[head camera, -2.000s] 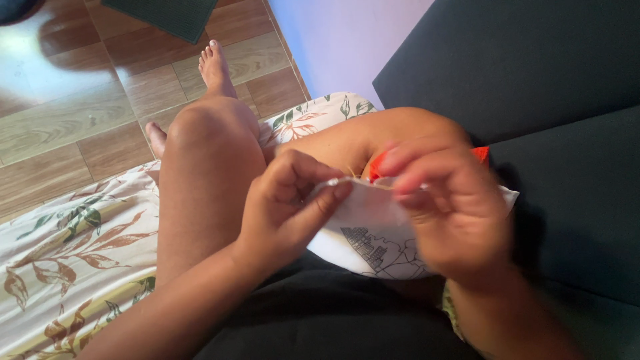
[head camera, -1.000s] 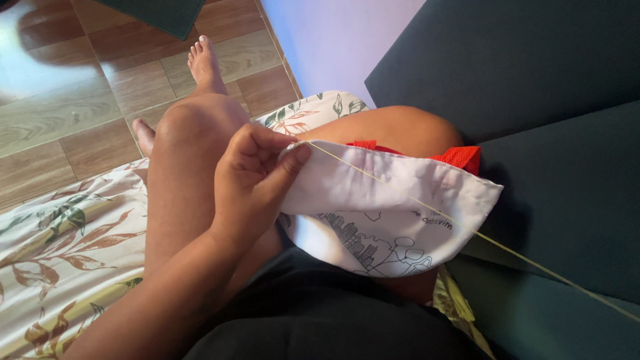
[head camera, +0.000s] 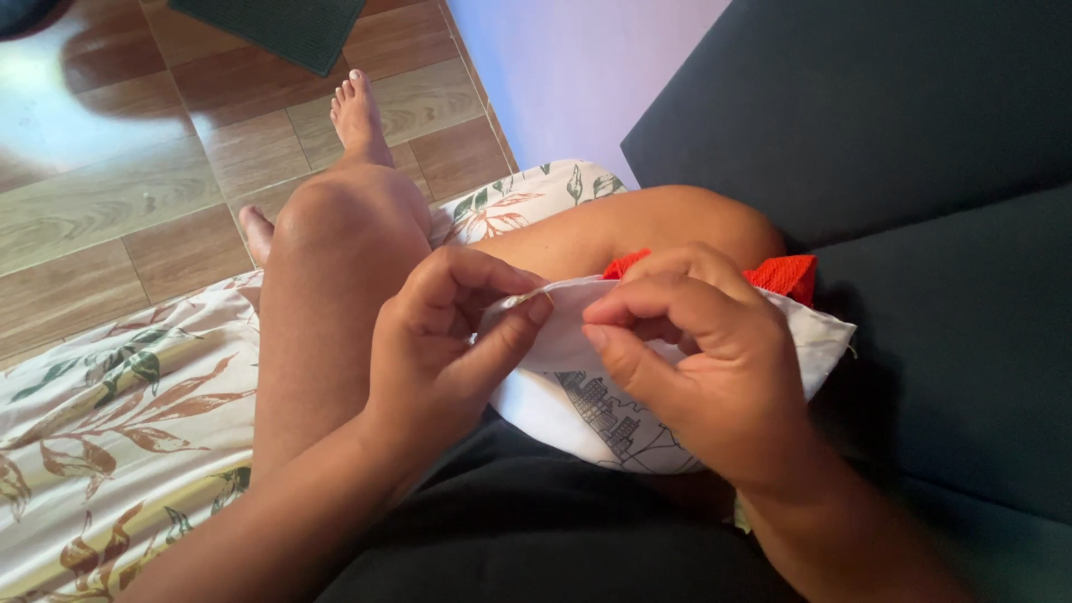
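Observation:
A white cloth (head camera: 553, 331) with a black line drawing of buildings lies over my lap. My left hand (head camera: 469, 335) pinches its upper edge between thumb and forefinger, where a short bit of yellowish thread (head camera: 528, 296) shows at the fingertips. Just right of that spot, my right hand (head camera: 687, 343) is held over the cloth with thumb and forefinger almost together; whether a needle or thread is between them cannot be told. Red textured fabric (head camera: 785, 278) shows behind the cloth's upper edge, partly hidden by the right hand.
My bent legs rest on a leaf-patterned cover (head camera: 134, 419). Dark upholstered cushions (head camera: 938, 318) stand at the right, beside a pale wall (head camera: 578, 75). A dark mat (head camera: 285, 29) lies on the wood-look tiled floor (head camera: 251, 155) at the top left.
A second ago my right hand was out of view and a long thread ran taut off to the right. The right hand is back beside the left, which still pinches the cloth's edge.

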